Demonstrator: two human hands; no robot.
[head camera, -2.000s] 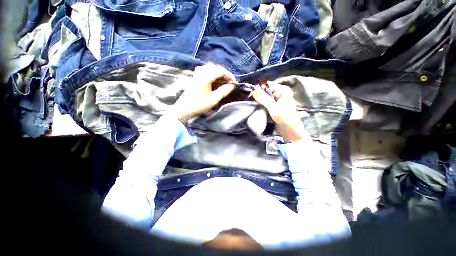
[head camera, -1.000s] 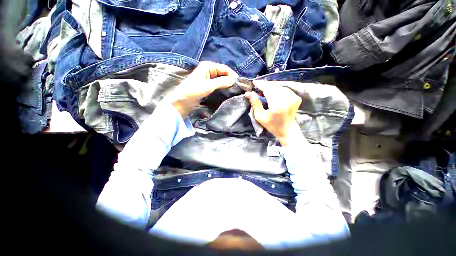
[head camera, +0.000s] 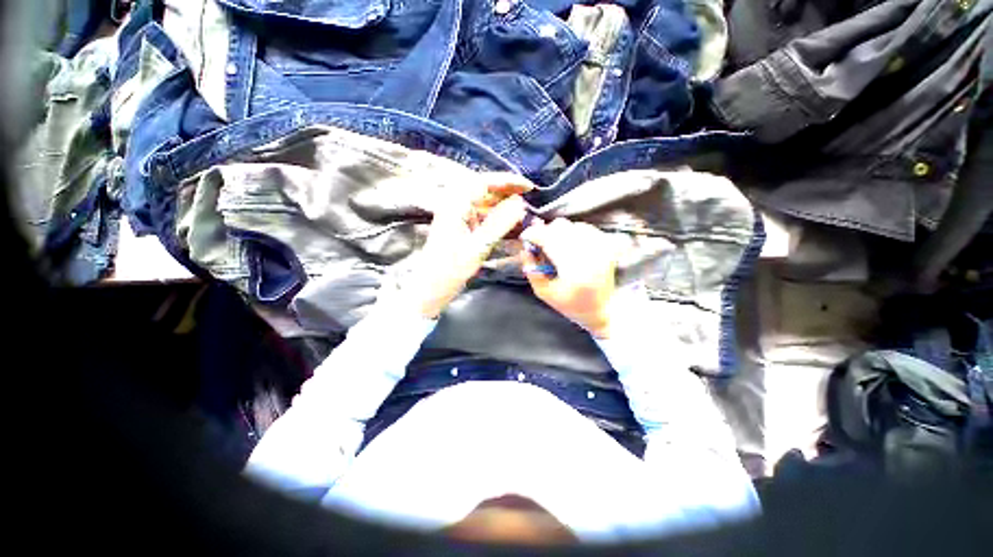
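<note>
A denim jacket (head camera: 359, 185) lies in front of me with its pale inside up and a dark blue stitched band along its far edge. My left hand (head camera: 479, 234) pinches the jacket at its middle, just below the band. My right hand (head camera: 572, 267) is closed on a small blue tool (head camera: 541, 261), mostly hidden by the fingers, its tip close to the left fingertips. A dark placket with small bright buttons (head camera: 520, 376) crosses the jacket near my body.
Blue denim jackets (head camera: 338, 65) are heaped beyond the work. Black jackets with yellow buttons (head camera: 838, 174) lie at the upper right. A grey-green garment (head camera: 909, 403) is bundled at lower right. The pale table (head camera: 793, 403) shows at right.
Both hands have moved lower and closer together. The grey flap that stood up between them is no longer raised. The far band now dips at the middle near the left fingers.
</note>
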